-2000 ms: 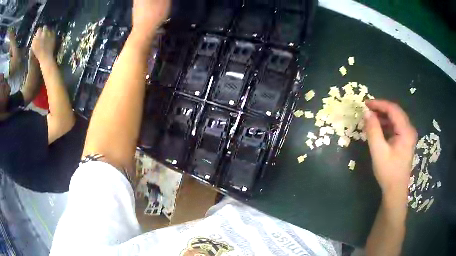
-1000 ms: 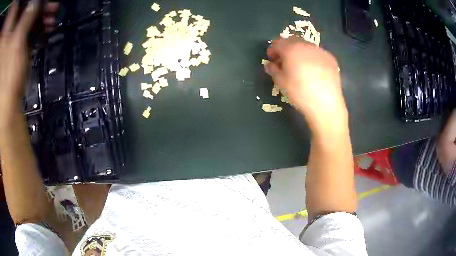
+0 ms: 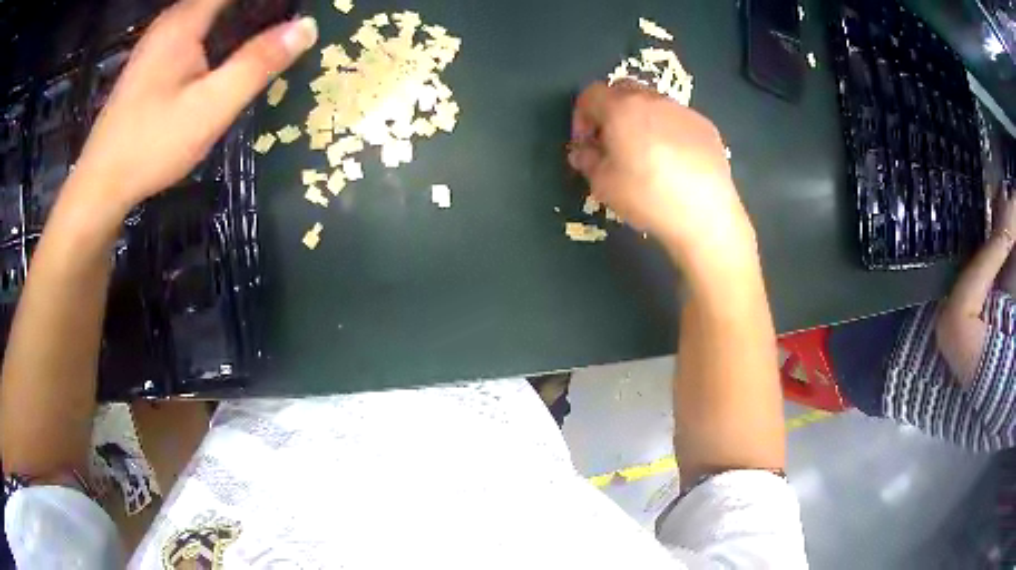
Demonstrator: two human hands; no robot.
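My left hand point(image 3: 150, 117) is at the upper left over the black blister tray point(image 3: 201, 301). Its thumb and fingers are around a black phone housing point(image 3: 247, 25), cut off by the top edge. My right hand point(image 3: 657, 161) is over the pile of narrow strip pieces point(image 3: 668, 76), its fingertips bunched together. Whether a strip is between them cannot be told. The hand hides part of the pile. A pile of cream-yellow square pieces point(image 3: 384, 89) lies between my hands, a few squares scattered around it.
A dark flat phone-like item point(image 3: 773, 47) lies at the upper right. A second black tray point(image 3: 905, 145) is beyond it. The dark green mat point(image 3: 446, 301) covers the bench. At the right edge are a person in a striped top point(image 3: 941, 384) and a red stool point(image 3: 811, 367).
My left hand has come right and now has a black housing in it. My right hand is still at the strip pile, its fingers bunched. The view has shifted slightly.
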